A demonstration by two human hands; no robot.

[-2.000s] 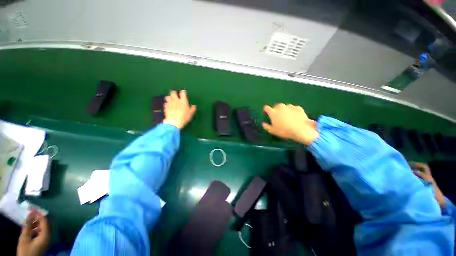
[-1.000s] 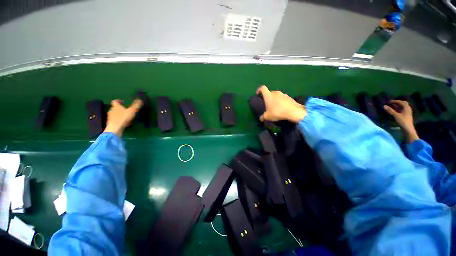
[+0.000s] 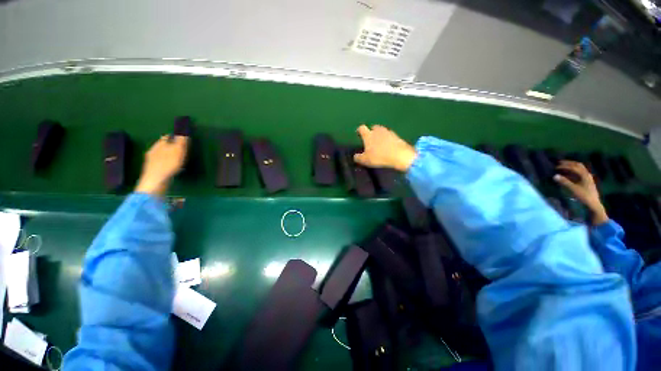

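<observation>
Dark box pieces with small gold marks, such as this box piece [image 3: 230, 159], stand spaced along the green conveyor belt [image 3: 290, 109]. My left hand [image 3: 164, 164] is on a dark box piece [image 3: 183, 129] at the left of the belt, fingers closed at its side. My right hand [image 3: 385, 148] is over dark box pieces [image 3: 361, 180] near the belt's middle; its fingertips are on or just above them, and the grip is unclear. A heap of dark boxes [image 3: 373, 330] lies on the green bench below my right sleeve.
A flat black blank [image 3: 286, 311] lies left of the heap. A pale ring [image 3: 293, 223] lies on the bench. White cards [image 3: 193, 306] are beside my left sleeve, with more white cards [image 3: 20, 281] at far left. Another person's hand [image 3: 580, 187] is over boxes at right. A grey panel [image 3: 217, 32] stands behind.
My left hand has moved from the second box toward boxes further left on the belt. My right hand has moved from bare belt onto boxes. More boxes stand on the belt's left part.
</observation>
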